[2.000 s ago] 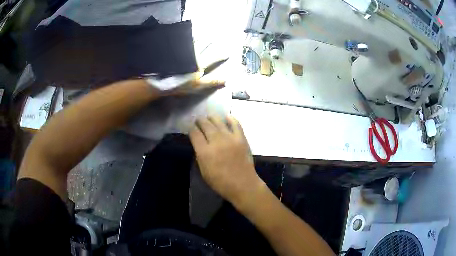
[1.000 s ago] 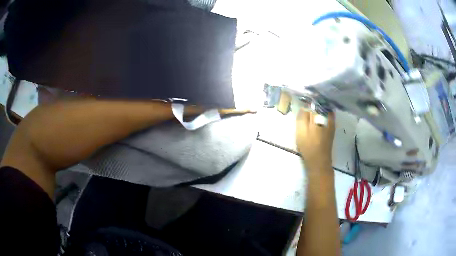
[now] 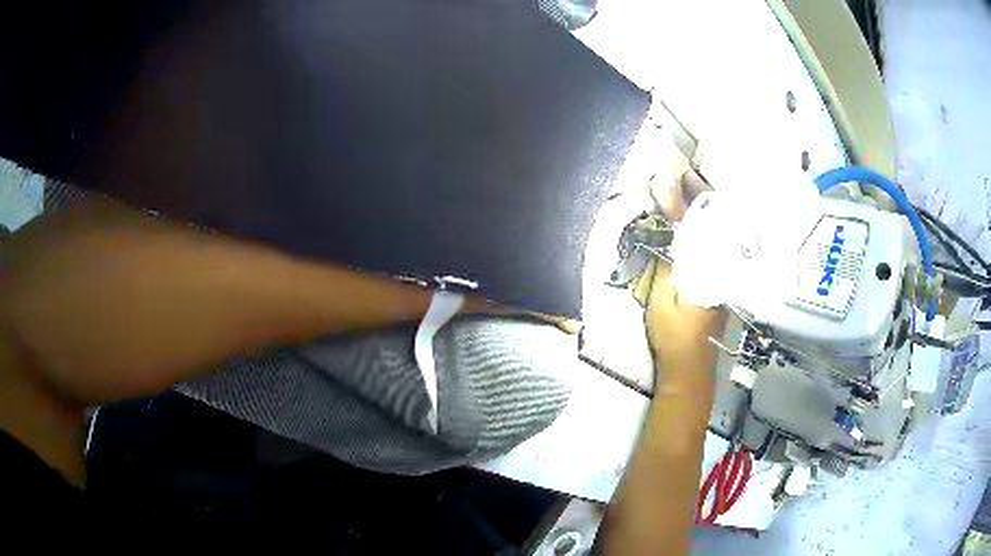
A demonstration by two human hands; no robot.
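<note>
A large dark panel (image 3: 402, 141) lies across the upper left, its right edge beside the needle area. My left forearm reaches in from the left along its lower edge; the panel covers most of my left hand (image 3: 532, 317), with a thin strip of skin showing. Grey ribbed fabric (image 3: 494, 380) is bunched below the forearm, with a white tape strip (image 3: 428, 353) hanging over it. My right hand (image 3: 682, 315) is at the presser foot (image 3: 643, 241), partly hidden by the sewing machine head (image 3: 761, 244); its grip is unclear.
Red-handled scissors (image 3: 726, 485) lie at the lower right of the machine bed. A blue air hose (image 3: 886, 187) curves over the machine head. The table's front edge runs below the grey fabric. A roll (image 3: 564, 541) shows at the bottom.
My right hand has moved from the grey fabric to the needle area. The dark panel and grey fabric sit farther right in view, nearer the machine. The view has shifted and the machine head shows more.
</note>
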